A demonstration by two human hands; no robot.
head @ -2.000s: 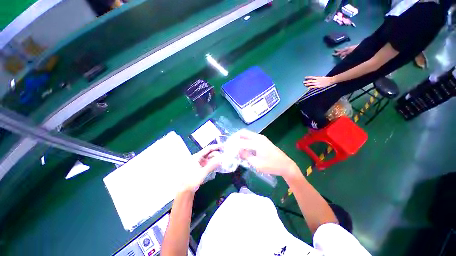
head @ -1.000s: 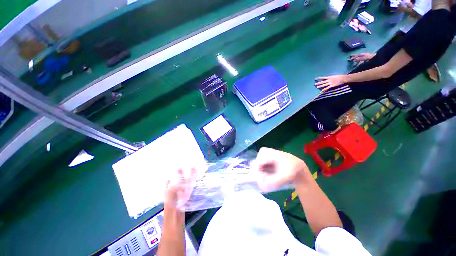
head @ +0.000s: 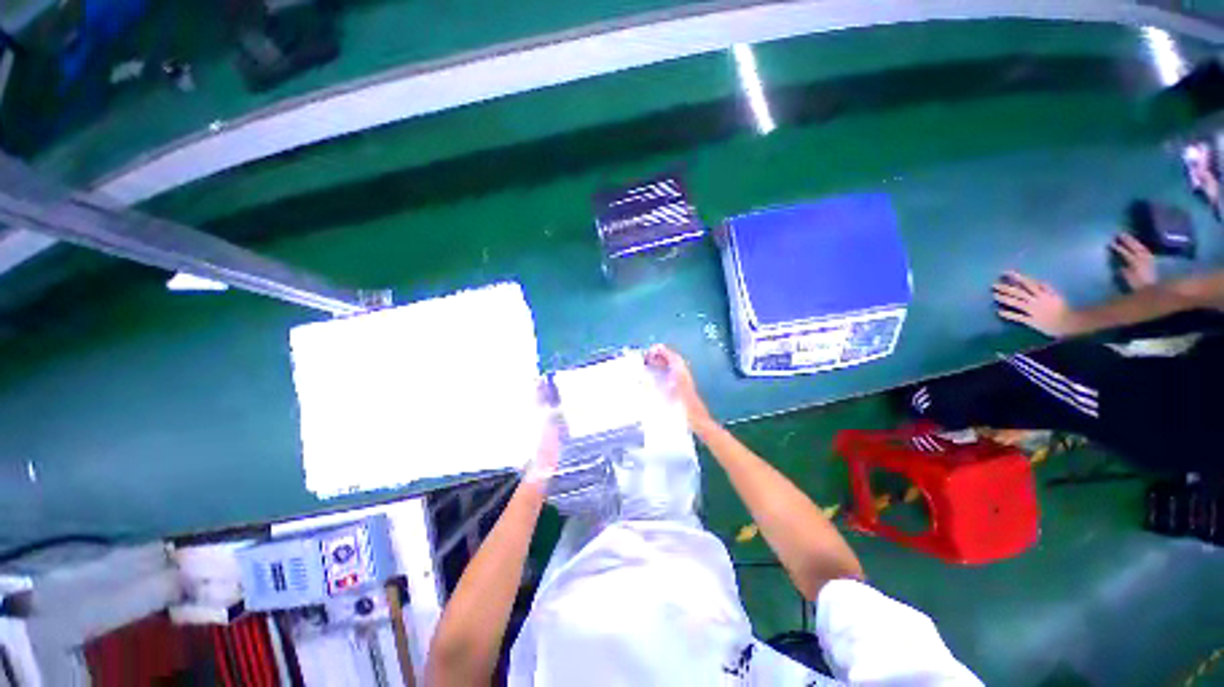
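Note:
A product box (head: 600, 400) with a white end panel stands at the bench's front edge, between my hands. A clear film bag (head: 658, 470) is around or against its near side and hangs toward me; how far it covers the box I cannot tell. My left hand (head: 548, 436) is at the left side of the box, blurred. My right hand (head: 667, 372) pinches at the box's upper right corner, on film or box. The white sheet stack (head: 414, 389) lies to the left of my left hand.
Black product boxes (head: 648, 219) stand behind. A blue-topped bench scale (head: 819, 269) is to the right. A person's hands (head: 1034, 303) rest on the bench further right. A red stool (head: 950, 497) is on the floor. The control box (head: 317, 564) is at the lower left.
The view has turned and moved closer to the bench. My hands, earlier stretching the clear film left of the box, are now at the box's sides with the film.

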